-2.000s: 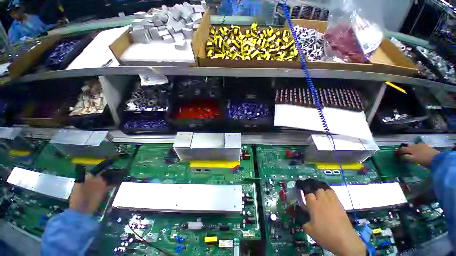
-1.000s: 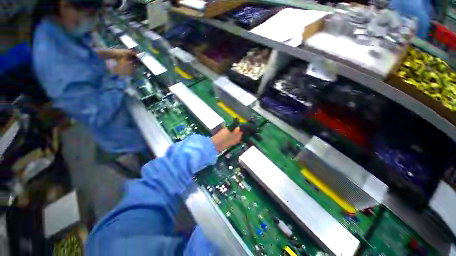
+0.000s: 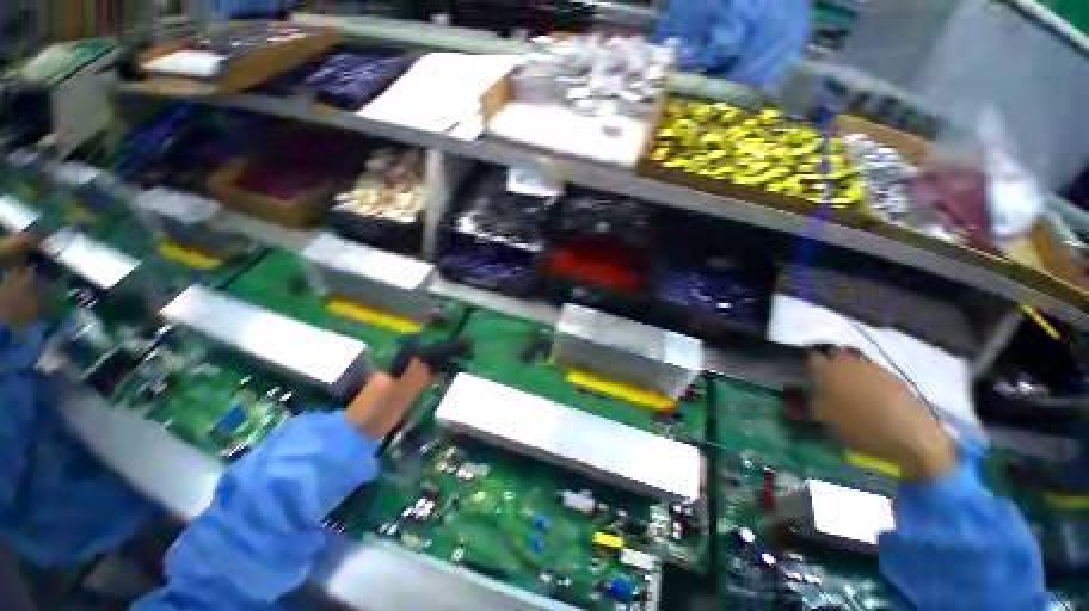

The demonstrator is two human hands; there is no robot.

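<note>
My left hand [image 3: 385, 401] reaches over the green circuit boards [image 3: 478, 507], at the gap between two long heatsinks, with a cluster of dark parts [image 3: 432, 355] at its fingertips. Blur hides how many. My right hand [image 3: 878, 412] is over the board on the right, fingers bent down with dark coverings or parts at the tips; what they hold cannot be told. A long heatsink [image 3: 567, 436] lies along the middle board. A finned heatsink [image 3: 627, 346] with a yellow strip stands at that board's far side.
Black bins hold red components [image 3: 597, 265] and purple-blue components [image 3: 713, 290] on the lower shelf. Yellow-black components [image 3: 758, 149] and white blocks [image 3: 597, 74] are above. A coiled cord [image 3: 816, 227] hangs in front. Another worker's sleeve [image 3: 48, 442] is at the left; the metal rail [image 3: 418, 581] runs nearest me.
The view has swung back right from the line's left side. My right hand is in view again, now farther toward the shelf than two seconds ago. My left hand still has dark parts at its fingertips.
</note>
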